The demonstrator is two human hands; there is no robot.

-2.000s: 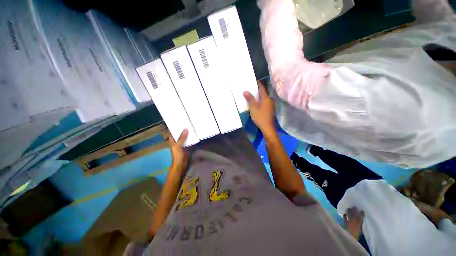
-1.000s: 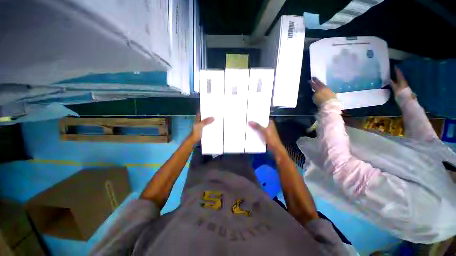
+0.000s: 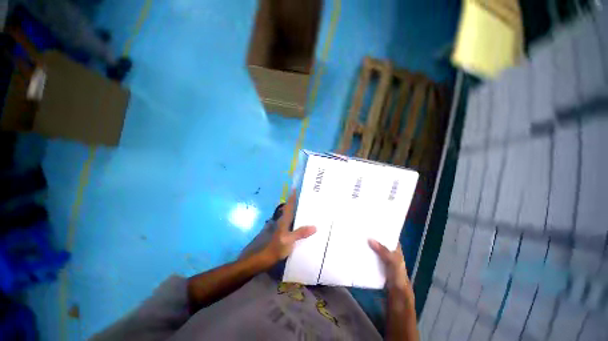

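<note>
Three white product boxes (image 3: 350, 223) are held side by side in front of my body, each with a small black barcode near its far end. My left hand (image 3: 288, 234) grips their left side, thumb on the top face. My right hand (image 3: 392, 261) grips their right side, thumb on top. The fingers under the boxes are hidden.
A wooden pallet (image 3: 381, 110) lies on the blue floor beyond the boxes. An open brown carton (image 3: 283, 83) stands at the top middle, another carton (image 3: 83, 100) at left. Stacked boxes (image 3: 513, 220) fill the right side. A yellow-tan carton (image 3: 481, 40) is at top right.
The view has turned from the bench to the floor and cartons. Four boxes were in my hands first, then three, with one standing on the bench; three are still held now.
</note>
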